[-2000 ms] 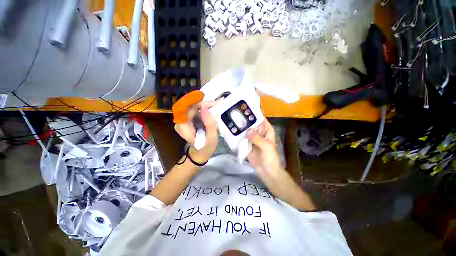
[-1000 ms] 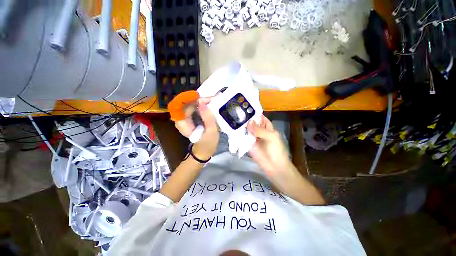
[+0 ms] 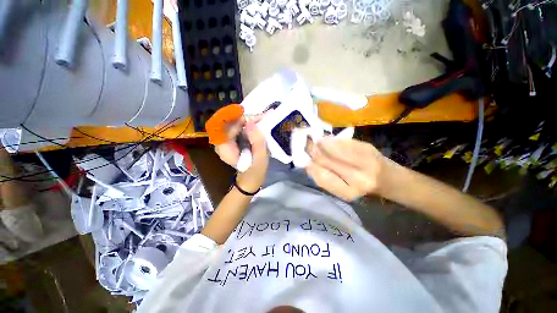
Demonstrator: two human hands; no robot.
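Observation:
A white camera housing point(image 3: 273, 103) is held above my lap at the bench edge, its face tilted up. Its black front window panel point(image 3: 284, 129) is partly covered by a white wiping cloth point(image 3: 300, 145). My left hand point(image 3: 247, 150), with an orange finger cot point(image 3: 225, 124) on one digit, grips the housing's left side. My right hand point(image 3: 345, 165) pinches the cloth against the window's lower right. A white antenna point(image 3: 339, 98) sticks out to the right from behind the housing.
Stacked housings point(image 3: 73, 92) with trailing black cables stand left, beside a black parts tray point(image 3: 211, 67). Small white clips point(image 3: 287, 15) lie on the mat point(image 3: 305, 61). A black glue gun point(image 3: 449, 73) is right. A box is heaped with housings point(image 3: 143, 202) below left.
My right hand has moved right and up from the housing's lower edge, bringing the cloth over the window. My left hand holds the housing in nearly the same place.

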